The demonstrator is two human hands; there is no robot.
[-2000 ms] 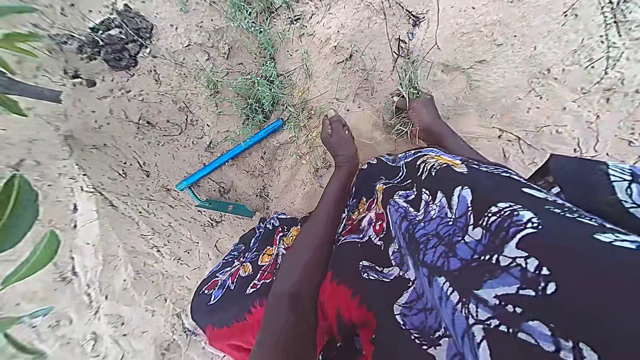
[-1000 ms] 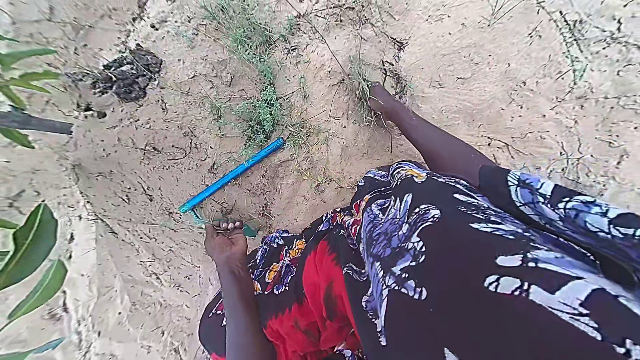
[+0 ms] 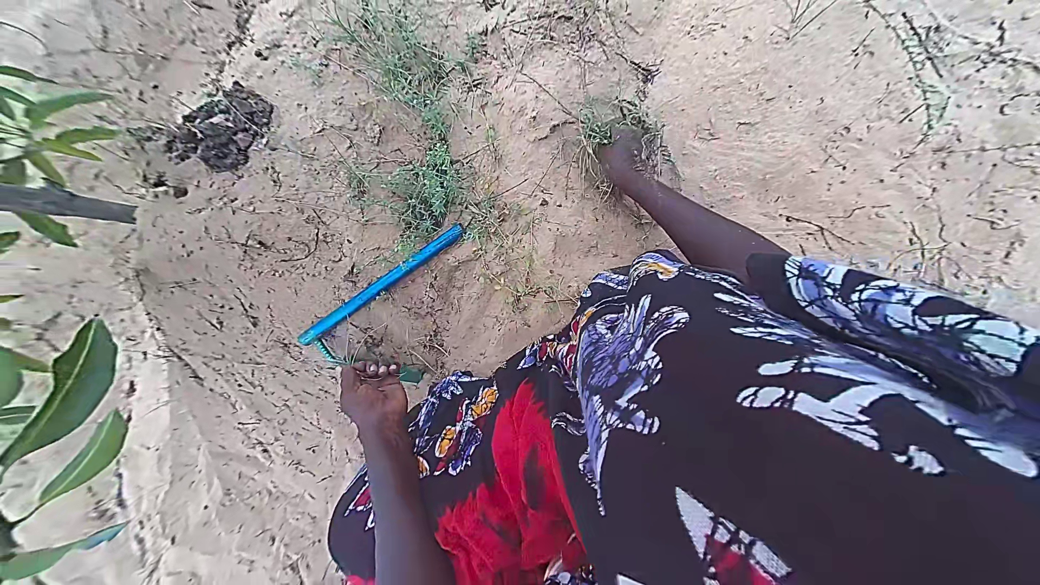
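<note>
My right hand [image 3: 624, 156] is closed around a bunch of thin green weeds [image 3: 597, 130] low on the sandy ground, its fingers partly hidden by the stems. My left hand [image 3: 375, 394], fingers curled and palm turned up, lies over the green metal head [image 3: 410, 374] of a blue-handled hand hoe. A few fine strands show at its fingertips; whether it grips them or the metal cannot be told. The hoe's blue handle [image 3: 382, 284] lies slantwise on the sand, its far end beside a low green plant [image 3: 431, 187].
A dark clod [image 3: 221, 128] sits at the upper left. Leafy branches [image 3: 69, 398] and a thin woody stem [image 3: 69, 203] reach in from the left edge. Patterned cloth [image 3: 731, 406] covers my lap at the lower right. More weeds [image 3: 390, 49] grow at the top.
My left hand has moved left and down, from bare sand near the weeds to the hoe's metal head. My right hand stays at the weed clump. The hoe lies in the same place.
</note>
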